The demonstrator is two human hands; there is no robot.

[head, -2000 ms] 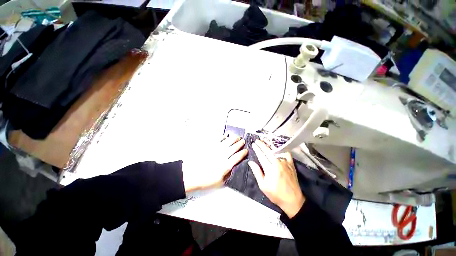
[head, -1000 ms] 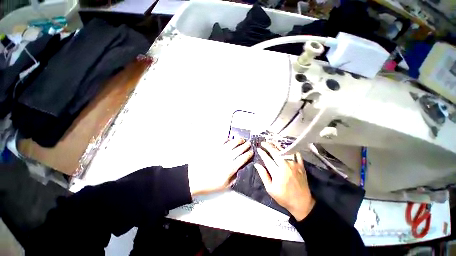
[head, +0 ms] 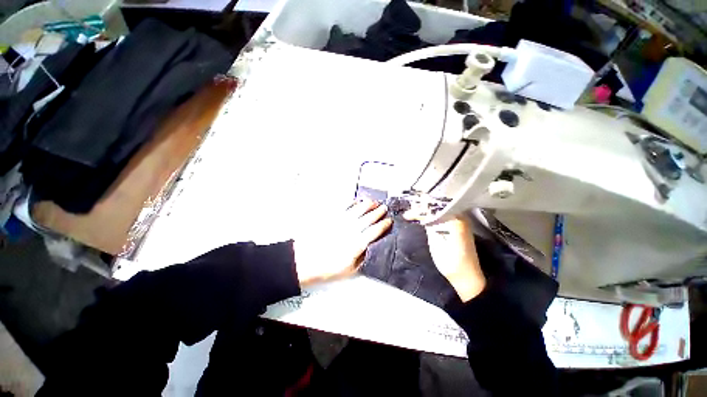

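A dark cloth piece [head: 403,260] lies on the white table in front of the sewing machine [head: 574,163], its far end under the machine head. My left hand [head: 341,244] lies on the cloth's left edge, fingertips just before the needle area. My right hand [head: 456,248] is at the cloth's right side, its fingers partly hidden behind the machine head. The needle and presser foot are too blurred and covered to tell apart. The cloth reaches right, under my right sleeve.
Red-handled scissors [head: 639,329] lie at the right table edge. A blue pen [head: 557,244] stands under the machine arm. Folded black cloth [head: 116,108] lies on a brown board [head: 147,186] at left. A white tub [head: 298,27] with black cloth is behind the table.
My right hand has moved right and towards the machine head, off the middle of the cloth, so more of the cloth shows between my hands. My left hand stays nearly in place.
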